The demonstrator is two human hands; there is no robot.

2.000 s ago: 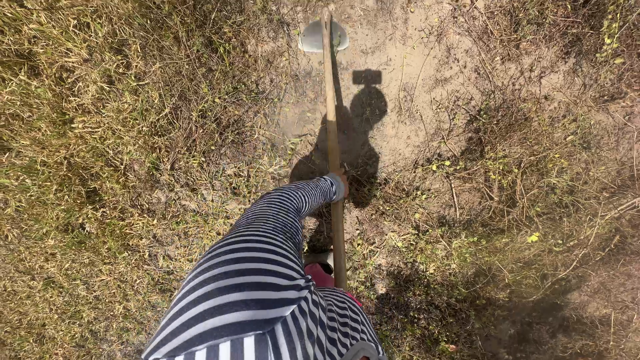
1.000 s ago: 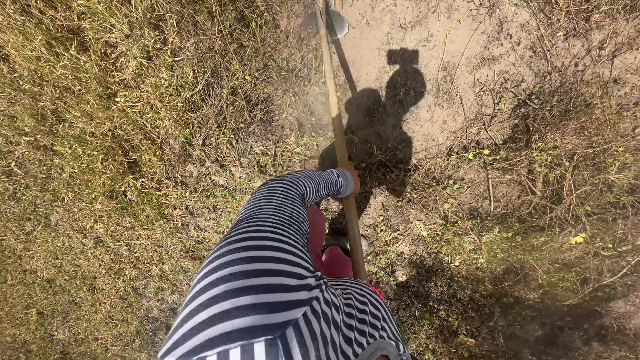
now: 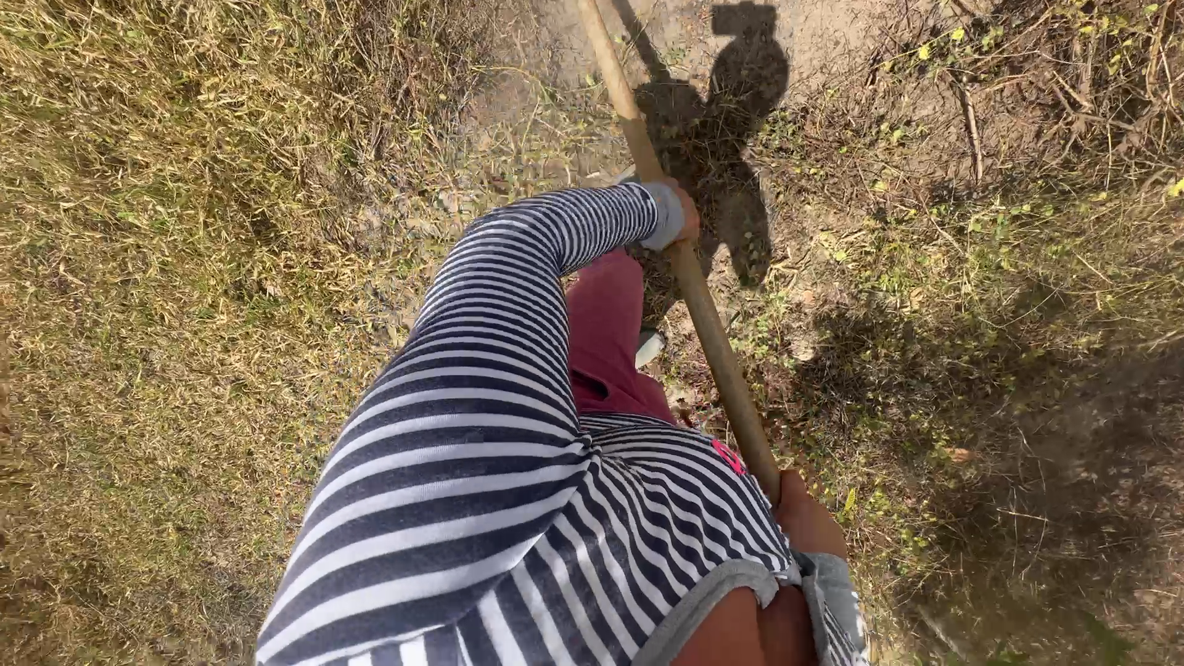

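Observation:
The long wooden handle of a hoe runs slantwise from the top edge down to my waist; its metal blade is out of view. My left hand, at the end of a striped sleeve with a grey cuff, is wrapped around the handle's middle, its fingers partly hidden by the cuff. Close to my body on the right, my right hand grips the lower end of the handle. Below the left forearm show my dark pink trousers and part of a pale shoe.
Dry grass covers the ground at the left. Bare soil lies at the top, under my shadow. Dry twigs and low weeds spread over the right side, with darker shaded ground at the lower right.
The hoe's blade, seen at the top edge before, has gone out of view. The handle slants more. My right hand has come into view at its lower end.

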